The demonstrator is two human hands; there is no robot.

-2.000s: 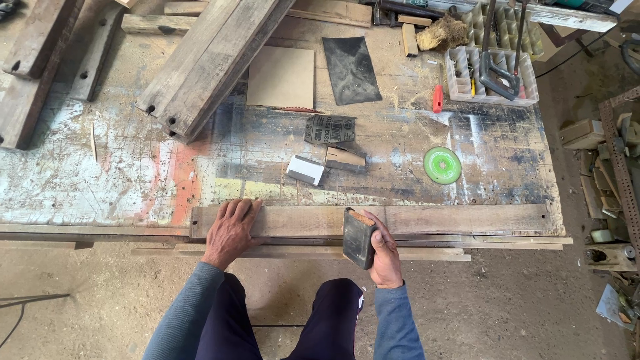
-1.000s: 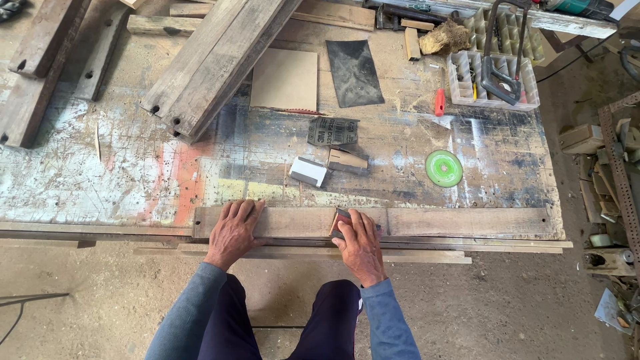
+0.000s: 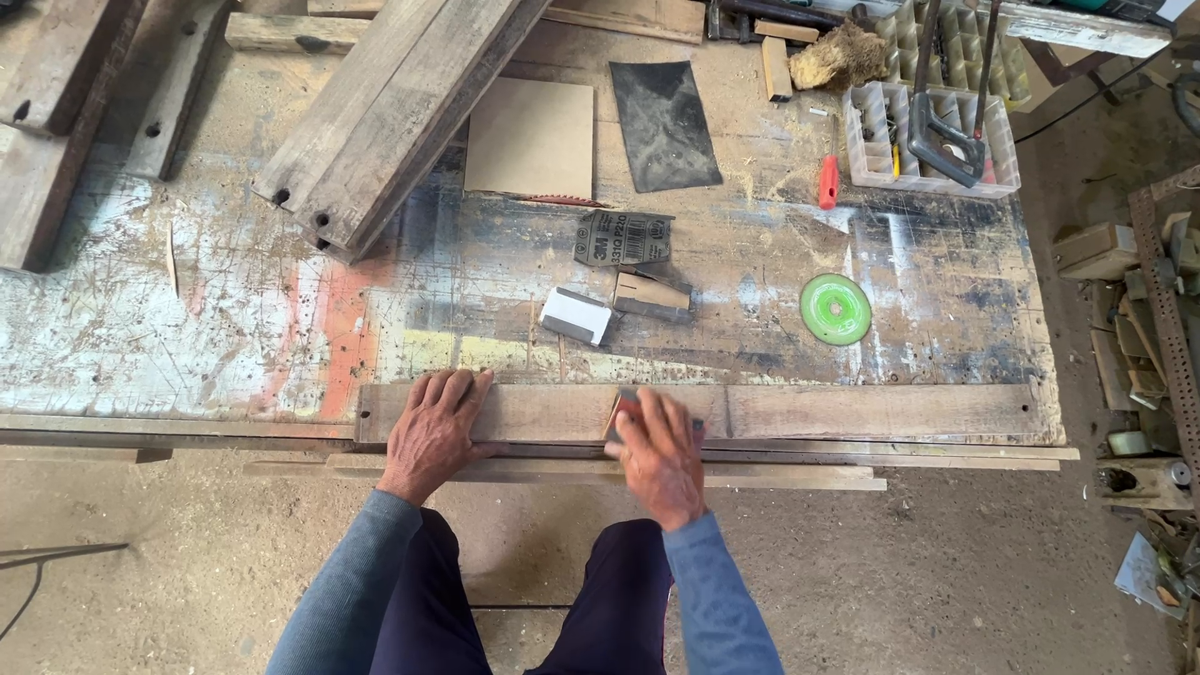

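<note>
A long wooden board (image 3: 872, 411) with a dark hole near each end lies along the front edge of the workbench. My left hand (image 3: 438, 427) rests flat on its left part, holding no tool. My right hand (image 3: 662, 450) grips a sanding block (image 3: 622, 412) against the board's face left of its middle; the fingers hide most of the block. Behind the board lie a piece of sandpaper (image 3: 622, 237), a block wrapped in sandpaper (image 3: 653, 296), a white and grey block (image 3: 575, 316) and a green disc (image 3: 835, 309).
Stacked old boards (image 3: 394, 122) lie at the back left. Further back are a square panel (image 3: 530, 138), a dark abrasive sheet (image 3: 666, 126), a red-handled screwdriver (image 3: 828, 182) and a plastic organizer box (image 3: 1003, 173) with a hacksaw (image 3: 942, 145) over it. Thin strips (image 3: 797, 475) stick out below the bench edge.
Two seconds ago my right hand held the block tilted up at the board's front edge; now the block is down on the board. My left hand has stayed on the board's left part.
</note>
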